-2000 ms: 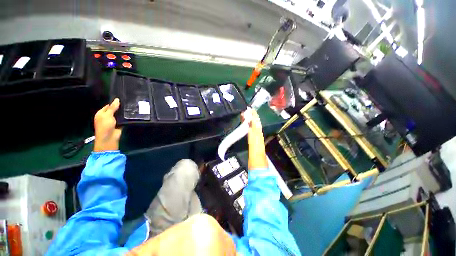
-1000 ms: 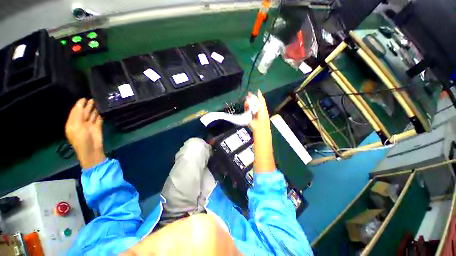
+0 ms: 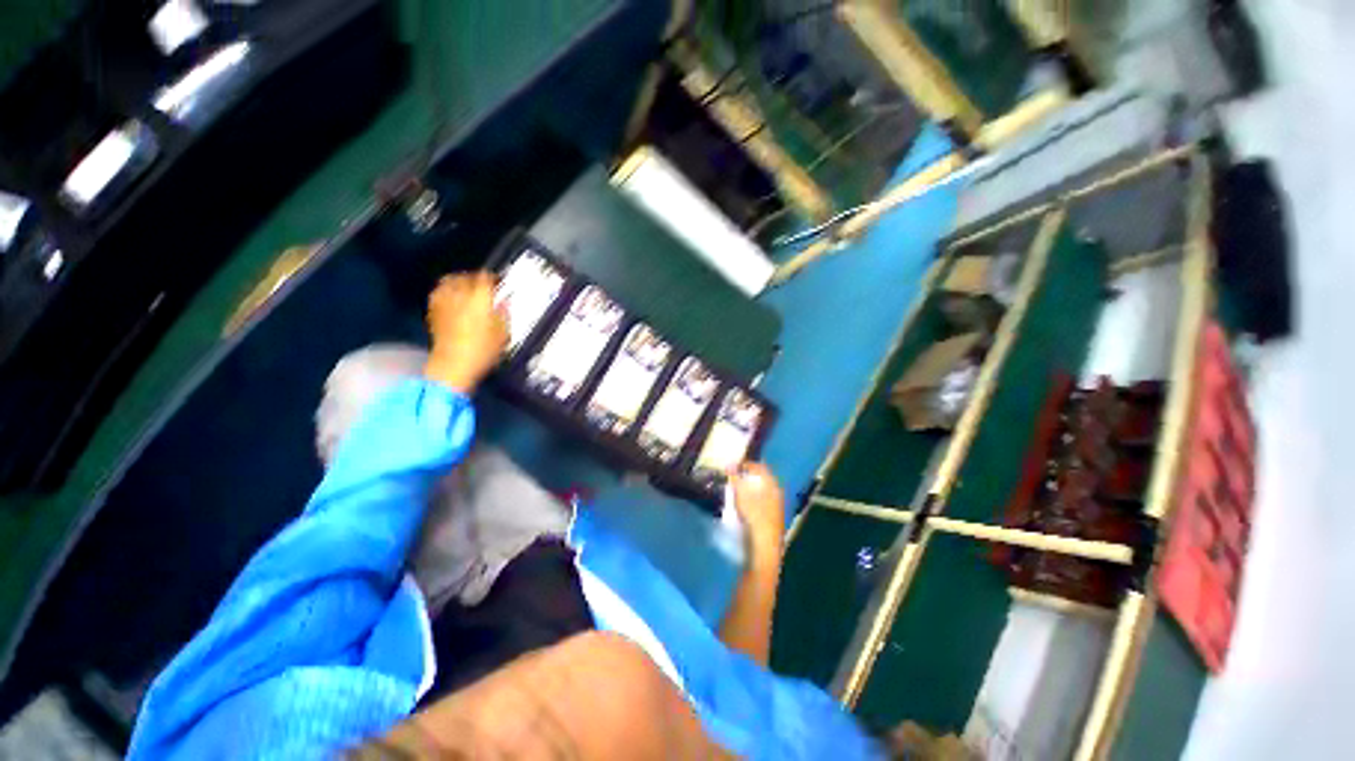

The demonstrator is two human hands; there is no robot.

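A long black tray [image 3: 566, 409] with several pockets in a row lies slanted in front of me, beside my lap. Each pocket holds a pale phone-like unit [image 3: 635, 381] with fine dark detail. My left hand [image 3: 468, 330] grips the tray's upper left end. My right hand [image 3: 755, 506] is at its lower right end, fingers on the edge. A bit of white strip [image 3: 731, 538] shows at my right hand; the rest of it is hidden. The picture is blurred.
Stacked black trays [image 3: 223, 223] with white labels stand on the green bench [image 3: 491, 52] at upper left. A white bar [image 3: 691, 220] lies beyond the tray. A pipe-frame shelf [image 3: 1022, 283] at the right holds cardboard [image 3: 939, 379] and dark red-brown pieces [image 3: 1092, 461].
The view has swung right and down. My left hand has left the bench area and taken hold of the lap-side tray. My right hand has moved to that tray's other end.
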